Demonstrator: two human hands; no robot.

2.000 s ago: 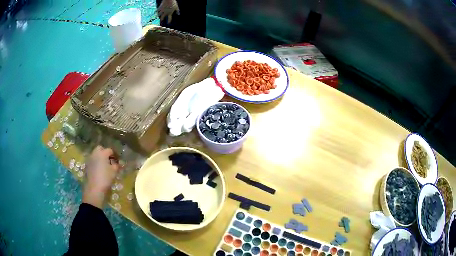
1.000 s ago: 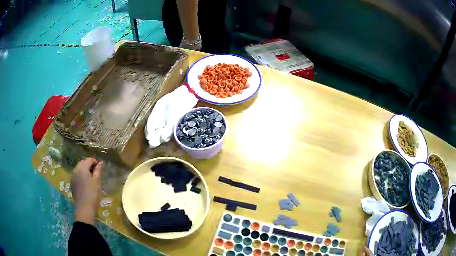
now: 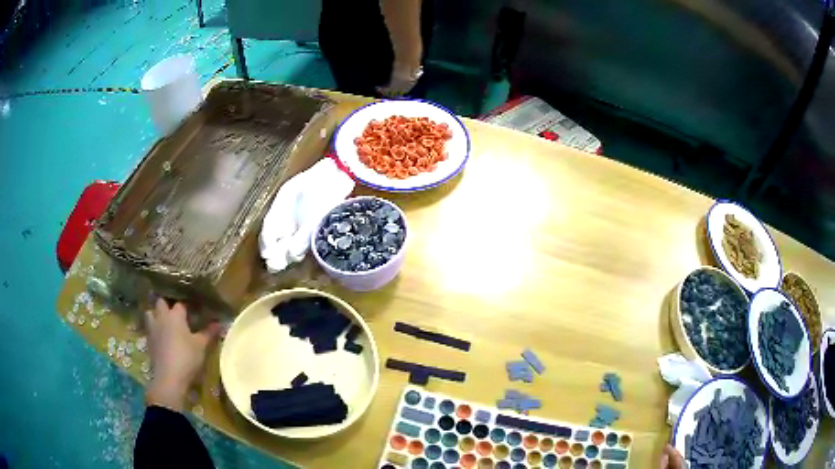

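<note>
My left hand (image 3: 176, 344) is at the table's left side, between the brown carton (image 3: 215, 183) and the cream bowl (image 3: 298, 363). Its fingers are spread, and nothing shows in it. Tiny clear discs (image 3: 126, 348) lie on the table beside it. The cream bowl holds black strips and short black pieces. Of my right hand (image 3: 672, 456), only fingertips show at the bottom edge, left of the plate of blue-grey caps (image 3: 728, 429); its grip is hidden. The layout panel (image 3: 494, 438), filled with multicoloured caps, lies at the bottom, cut off by the edge.
A purple-white bowl (image 3: 360, 240) of shiny black pieces and white gloves (image 3: 298, 215) stand beside the carton. A plate of orange caps (image 3: 401, 147) is behind. More bowls and plates crowd the right, such as a dark green one (image 3: 713, 320). Another person (image 3: 403, 46) stands behind the table.
My left hand has moved slightly right and its fingers have spread. My right fingertips have come into view at the bottom edge. The other person's arm has shifted. The view has turned to the right.
</note>
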